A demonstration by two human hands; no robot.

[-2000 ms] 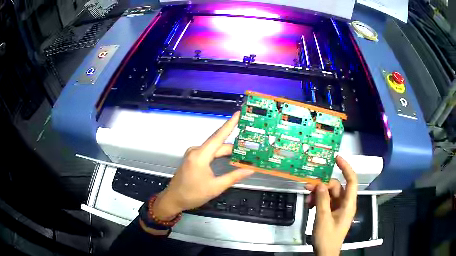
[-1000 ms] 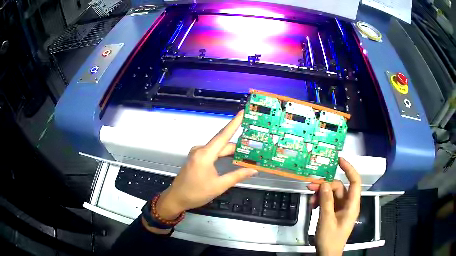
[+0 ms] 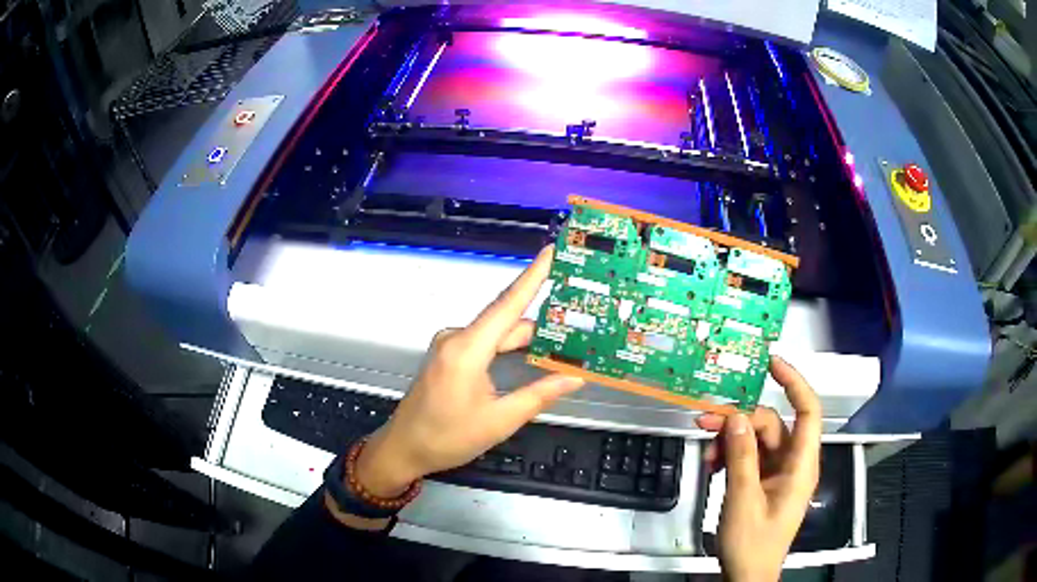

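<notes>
A green PCB panel [image 3: 665, 307] with orange-brown rails along its two long edges is held tilted above the machine's white front edge. It shows six repeated boards in two rows of three. My left hand [image 3: 472, 387], bare with a beaded bracelet, grips the panel's left end, thumb at the lower rail and index finger at the left edge. My right hand [image 3: 768, 466], bare, holds the lower right corner, with the thumb at the lower rail and a finger at the right edge. Parts of the fingers behind the panel are hidden.
The blue-grey machine's bay [image 3: 546, 91] glows pink and purple behind the panel, crossed by black clamp rails [image 3: 478, 134]. A black keyboard [image 3: 614, 464] lies on the white tray [image 3: 455, 517] below. A red emergency stop [image 3: 914, 180] is at right, control buttons [image 3: 231, 136] at left, a tape roll [image 3: 839, 68] upper right.
The panel's tilt has changed slightly, and the glare on its boards has shifted. Both hands keep their hold. The whole view has shifted slightly since the earliest frame.
</notes>
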